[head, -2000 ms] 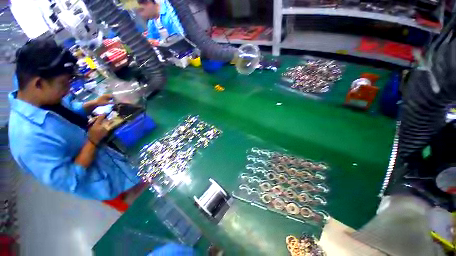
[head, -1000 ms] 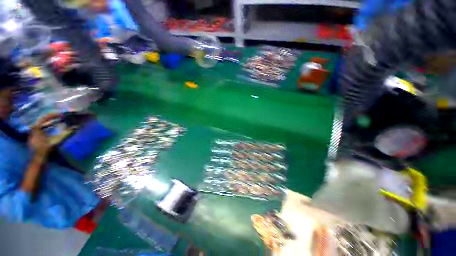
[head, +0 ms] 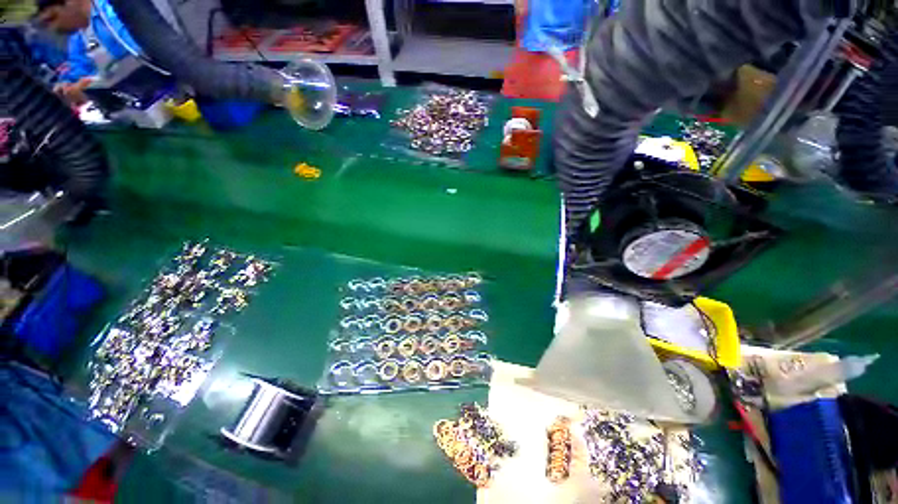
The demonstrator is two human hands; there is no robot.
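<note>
Neither of my hands is in view. A cream work board point(head: 524, 413) lies at the bottom of the picture. On it a short row of copper ring coils point(head: 559, 449) stands left of a heap of loose silver, white and dark parts point(head: 622, 455). A pile of orange ring assemblies point(head: 467, 445) lies at the board's left edge. A clear blister tray point(head: 412, 330) with rows of copper rings lies behind and left. A solder wire spool point(head: 268, 418) stands left of the board. A translucent fume hood point(head: 601, 359) hangs over the board.
A spread of small metal parts point(head: 158, 340) lies at the left. A yellow bin point(head: 724, 333) and round fan unit point(head: 666, 253) stand behind the hood. A blue box point(head: 809, 448) is at the right. Ribbed ducts point(head: 640, 89) hang above. A person in blue point(head: 103, 44) is at the upper left.
The view has swung right, so bench items sit farther left. The board, its heap, the hood and the blue box now show more fully. The near person at the left is mostly out of the picture.
</note>
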